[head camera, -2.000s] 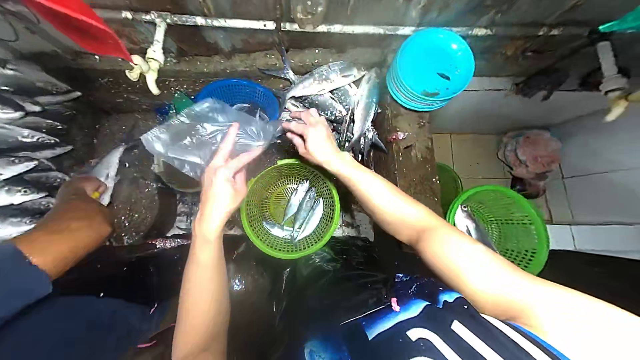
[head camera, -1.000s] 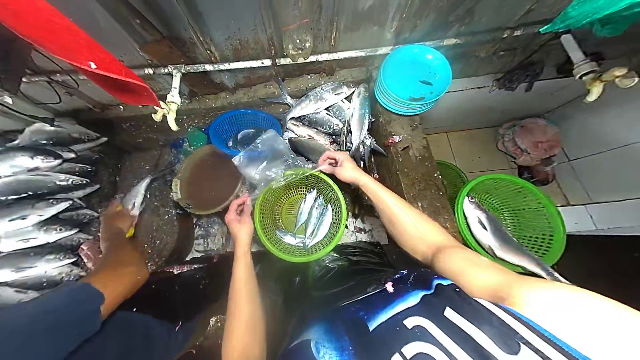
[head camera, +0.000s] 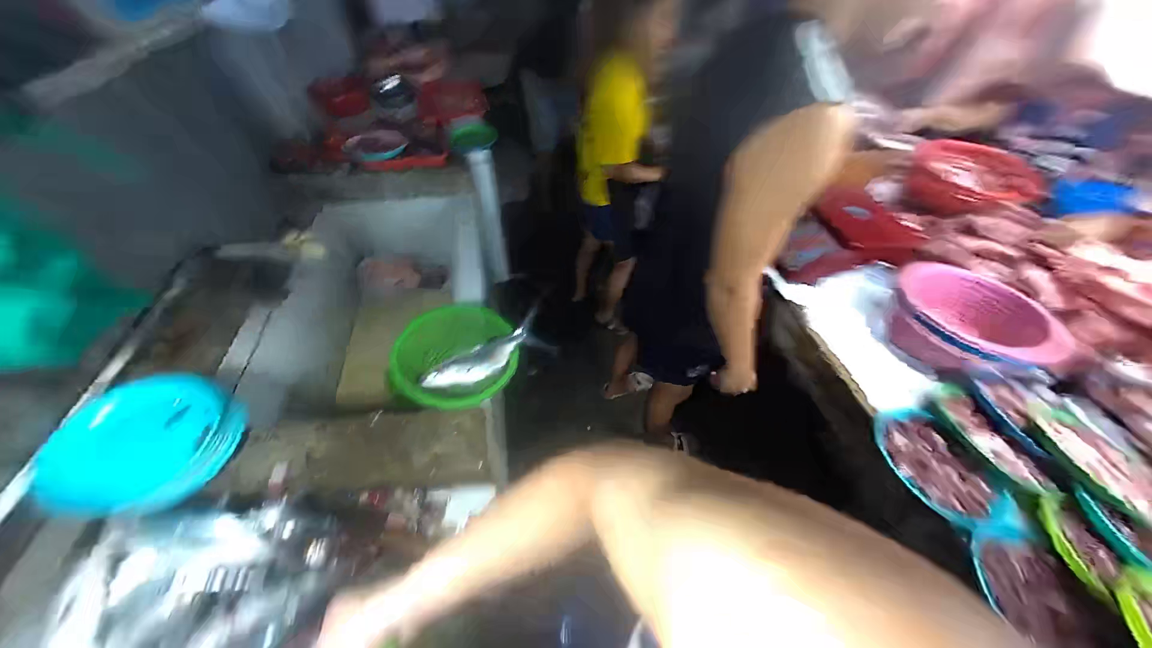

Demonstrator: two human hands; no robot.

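My right hand is blurred at the bottom edge, its fingers cut off by the frame, so what it touches is hidden. Beside it, at the lower left, lies a blurred heap of silvery fish. A sliver of green shows just under the hand. My left hand is outside the frame. Beyond the heap, a stack of light blue plastic plates stands at the left. Farther ahead, a whole fish lies in a green plastic basket, its tail over the rim.
A person in dark clothes stands in the aisle, with a person in yellow behind. At the right, a stall holds a pink basket, a red basket and several filled trays. A white pipe rises by the tiled basin.
The view has swung far to the right, bringing in the aisle and stall. My left hand, the plastic bag and the green basket with small fish are no longer seen clearly.
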